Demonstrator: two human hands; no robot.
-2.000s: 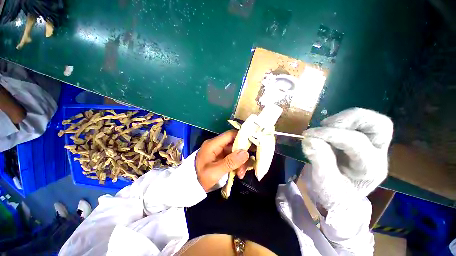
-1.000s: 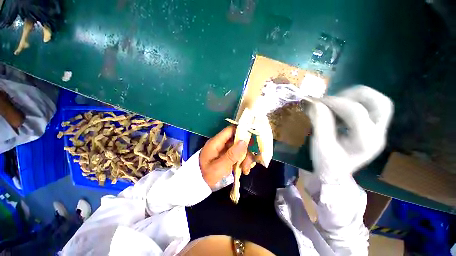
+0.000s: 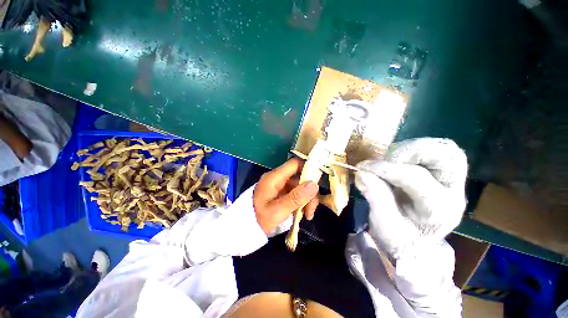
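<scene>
My bare left hand [image 3: 283, 197] holds several cream leg parts [image 3: 338, 189] over the bench edge, their pale upper ends pointing up and a foot end hanging below the fingers. My right hand [image 3: 411, 186], in a white knit glove, pinches a thin pale glue stick [image 3: 346, 166]. The stick's tip is at the upper part of the legs; whether it touches cannot be told. Behind them lies the tan cardboard glue pad [image 3: 316, 99] with bright white glue [image 3: 341, 124] and a small white ring [image 3: 359, 110]. The near part of the pad is hidden behind the legs.
The glossy green bench [image 3: 230, 81] spans the view. A blue crate [image 3: 231, 180] heaped with tan legs stands at left, near another person's white sleeve [image 3: 37, 133]. A black body with two legs [image 3: 47, 12] lies at upper left. Brown cardboard [image 3: 517, 214] is at right.
My gloved hand went from beside the legs to the glue on the pad, and is now back at the legs with the stick. My left hand has shifted slightly.
</scene>
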